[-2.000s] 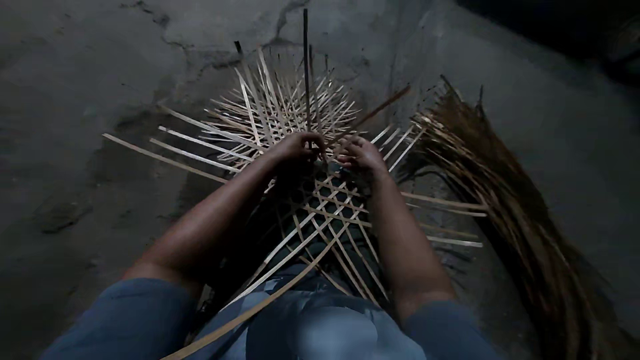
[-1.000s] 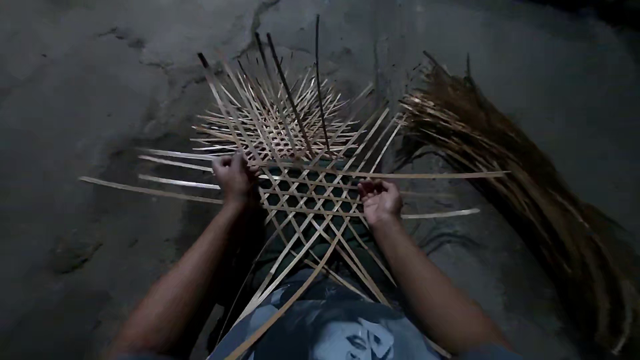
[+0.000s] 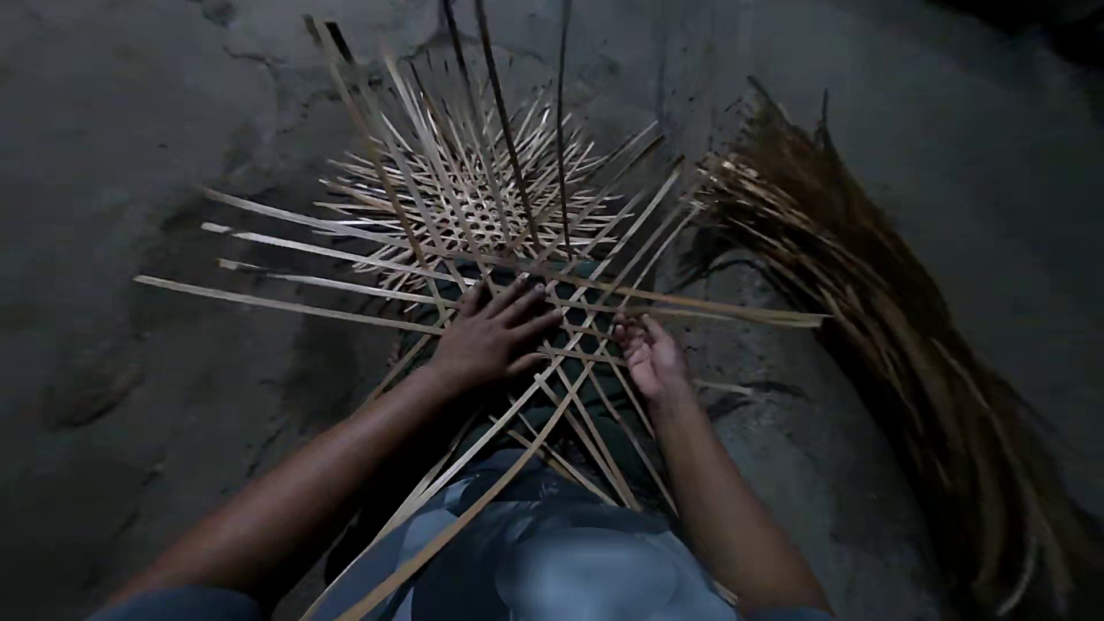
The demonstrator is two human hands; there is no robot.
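A lattice of flat woven strips (image 3: 580,331), bamboo or cane by the look of it, lies across my lap, its long loose ends reaching out on all sides. My left hand (image 3: 496,336) rests flat on the weave, fingers spread and palm down. At the right edge of the weave is my right hand (image 3: 651,352), palm turned up and fingers curled near the strip ends; whether it pinches a strip cannot be told. Several darker strips (image 3: 509,138) point away from me at the far edge.
Beyond my lap, a second woven piece with many radiating ends (image 3: 474,203) lies on the grey concrete floor (image 3: 103,172). To the right lies a large bundle of thin brown strips (image 3: 897,345), curving toward me. Long strip ends stick out left and right at lap height.
My left hand has moved from the left edge of the weave onto its middle and flattened there. My right hand stays by the right edge. Two seconds ago both hands were together at the far edge.
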